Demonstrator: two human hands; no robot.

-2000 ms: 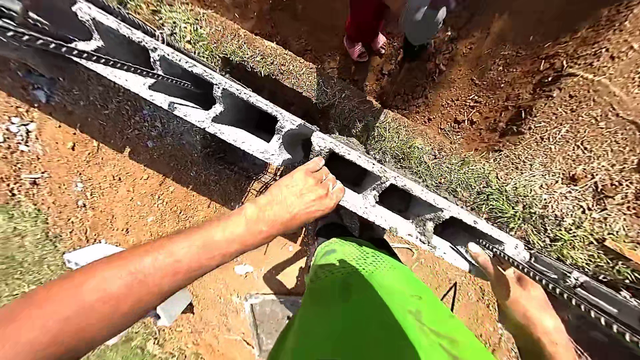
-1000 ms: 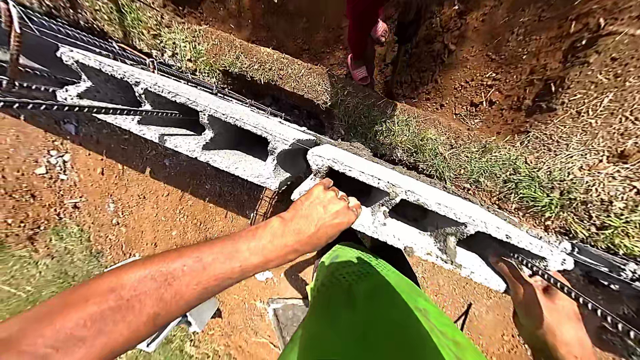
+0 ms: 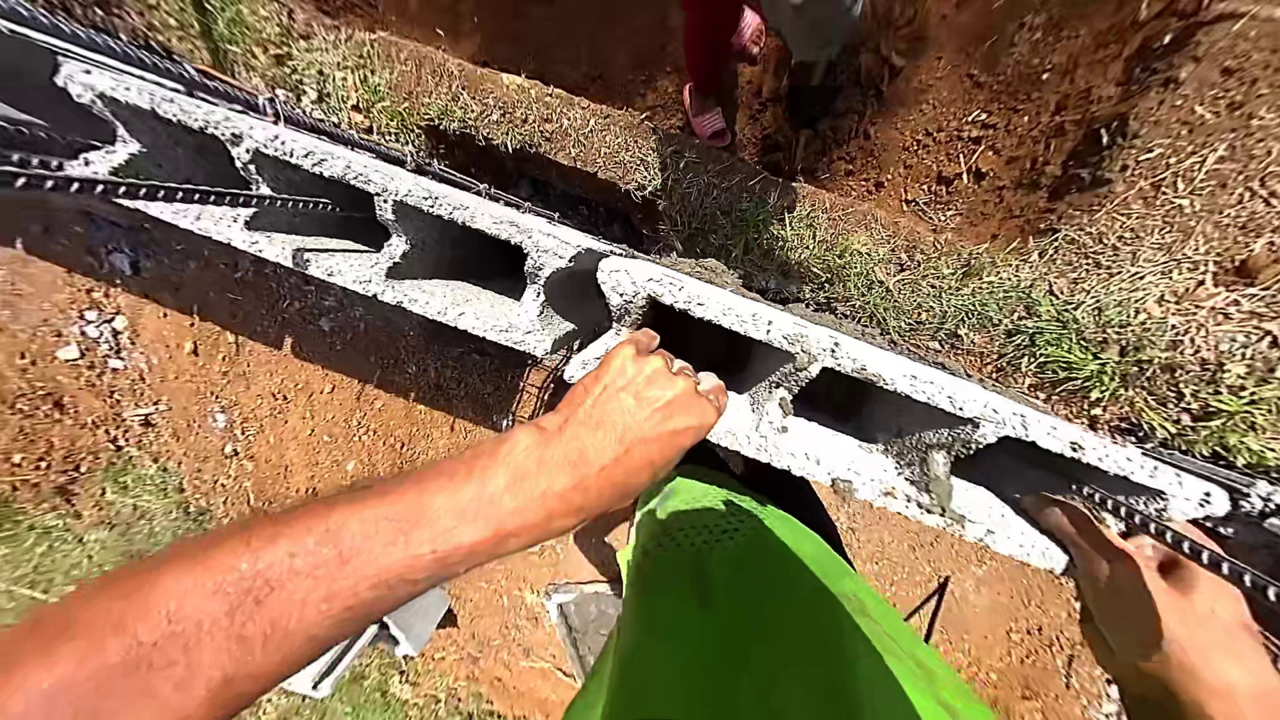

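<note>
A hollow concrete block (image 3: 850,460) lies diagonally across the middle and right, its cavities facing up. My left hand (image 3: 645,410) grips the near wall of its left end, fingers bent over into the first cavity. At the far end, my right hand (image 3: 1160,590) holds the block's right end, partly hidden beneath a ribbed steel rebar (image 3: 1180,545). Just left of the block, across a dark gap, is another hollow concrete block (image 3: 430,300). A second rebar (image 3: 170,190) crosses over the blocks at the left.
Beyond the blocks run a grassy edge (image 3: 900,290) and a dug trench in reddish soil. A person's foot in a pink striped sandal (image 3: 707,118) is at the top. Broken block pieces (image 3: 415,620) lie on the ground at the lower left, and a bent dark rod (image 3: 930,608) at the lower right.
Both hands keep their hold on the block. Its left end, nearly in line with the neighbouring block two seconds ago, now shows a wider gap there. The view has shifted.
</note>
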